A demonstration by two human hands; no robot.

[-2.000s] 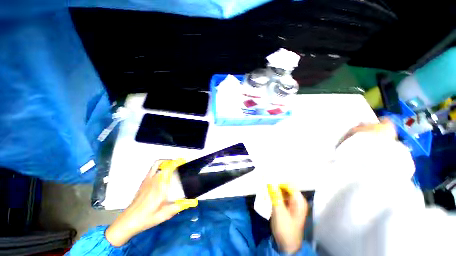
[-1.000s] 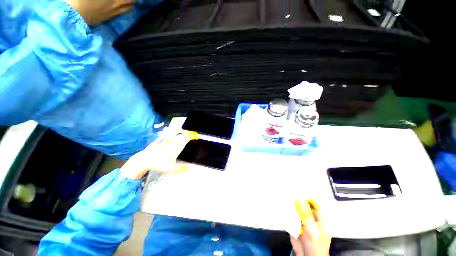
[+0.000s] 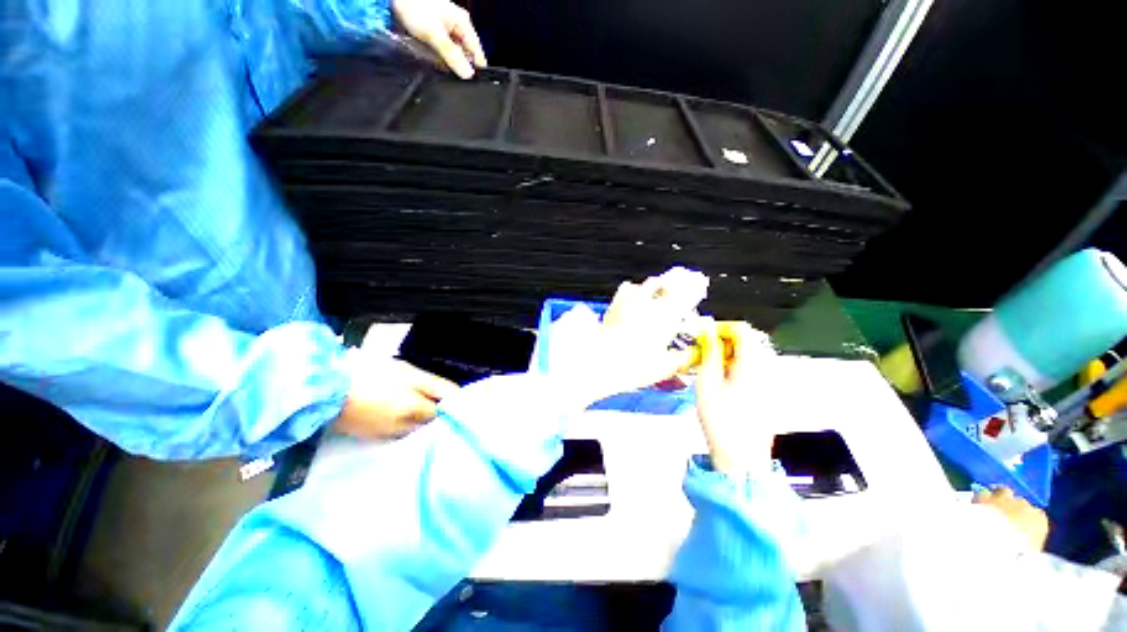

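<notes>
My left hand (image 3: 634, 343) reaches over the blue tray (image 3: 559, 309) at the solvent bottles, largely washed out by glare. My right hand (image 3: 732, 393), with yellow finger covers, meets it there beside a silvery bottle top. Whether either hand grips a bottle or wipe is hard to tell. A crumpled white wipe (image 3: 682, 284) shows above the hands. One glossy black panel (image 3: 578, 484) lies on the white table (image 3: 643, 525), partly under my left sleeve. Another panel (image 3: 821, 462) lies right of my right wrist. A dark panel (image 3: 464, 346) lies at the far left.
A coworker's hand (image 3: 393, 398) rests at the table's left side, and another hand (image 3: 443, 31) touches the stacked black trays (image 3: 581, 117) behind. A white-sleeved person's hand (image 3: 1016, 512) is at the right. A second blue bin (image 3: 989, 432) and a green-and-white container (image 3: 1051, 319) stand at far right.
Both my hands have moved up and together to the bottles. My left hand has left the panel, which now lies nearer me. A coworker's hand has come in at the left.
</notes>
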